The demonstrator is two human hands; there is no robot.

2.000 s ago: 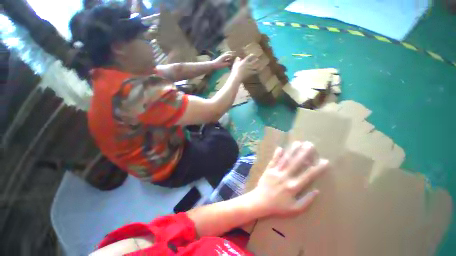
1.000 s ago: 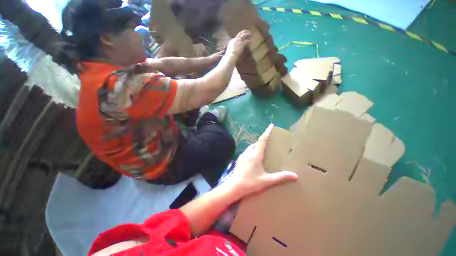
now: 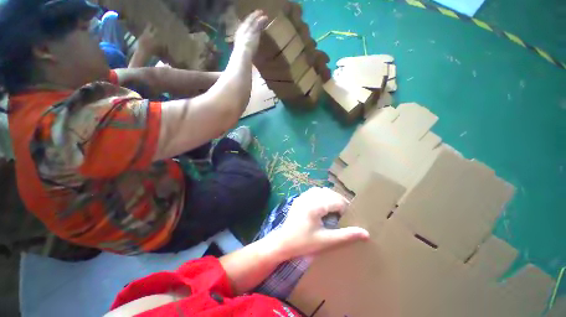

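A flat tan box blank point(image 3: 397, 266) lies over my lap, with dark slots and notched flaps; its lower part is cut off by the picture's edge. My left hand point(image 3: 319, 223) is at the blank's left edge, thumb on top and fingers curled at the edge, gripping it. Beyond it a blank pile point(image 3: 388, 145) lies flat on the floor, partly covered by the held blank. My right hand is not in view.
A person in an orange patterned shirt point(image 3: 87, 148) sits at the left, a hand on a stepped row of boxes point(image 3: 288, 56). A smaller cardboard stack point(image 3: 363, 77), scraps point(image 3: 288, 170) and a yellow strap point(image 3: 338, 33) lie on the green floor.
My left hand has gone from lying spread on the blank to holding its left edge. The blank has turned and shifted. The view has swung right, and the neighbour's hand is higher on the box row.
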